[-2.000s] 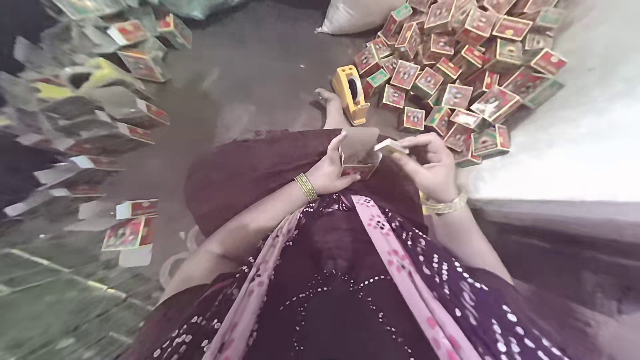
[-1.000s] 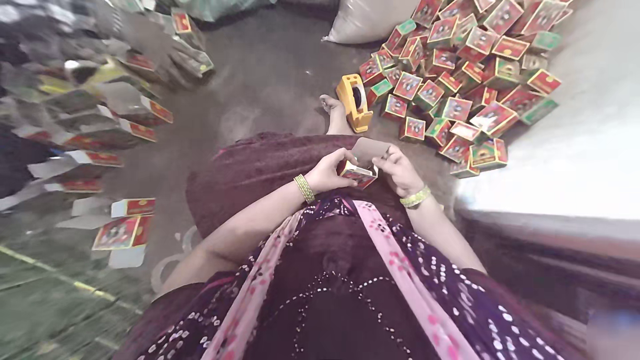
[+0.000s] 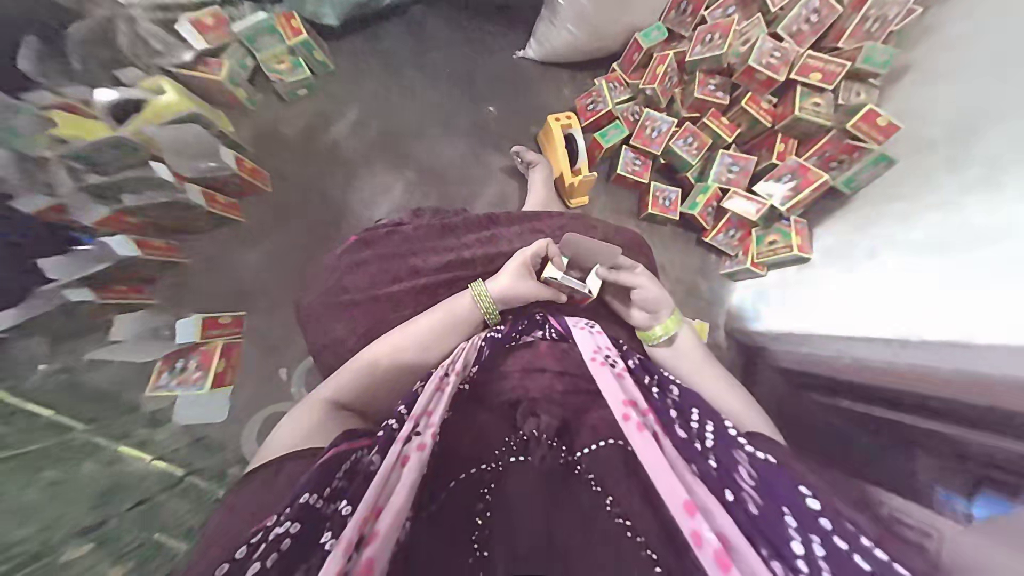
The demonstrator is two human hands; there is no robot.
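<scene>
A small cardboard box is held above my lap, its grey-brown lid flap raised and small side flaps at its mouth. My left hand grips the box on its left side, with the thumb and fingers around that edge. My right hand is at the right side, its fingers touching the right side flap and the raised lid; whether they pinch it is hard to tell. The inside of the box is mostly hidden. A yellow tape dispenser stands on the floor beyond my lap, beside my bare foot.
A large pile of red and green printed boxes lies at the upper right. Flat or partly folded cartons are spread along the left. A pale sack rests at the top, and a pale raised surface is at the right.
My right hand held a small pale item beside the box two seconds ago; it is no longer seen there. The hand has moved to the box's flaps.
</scene>
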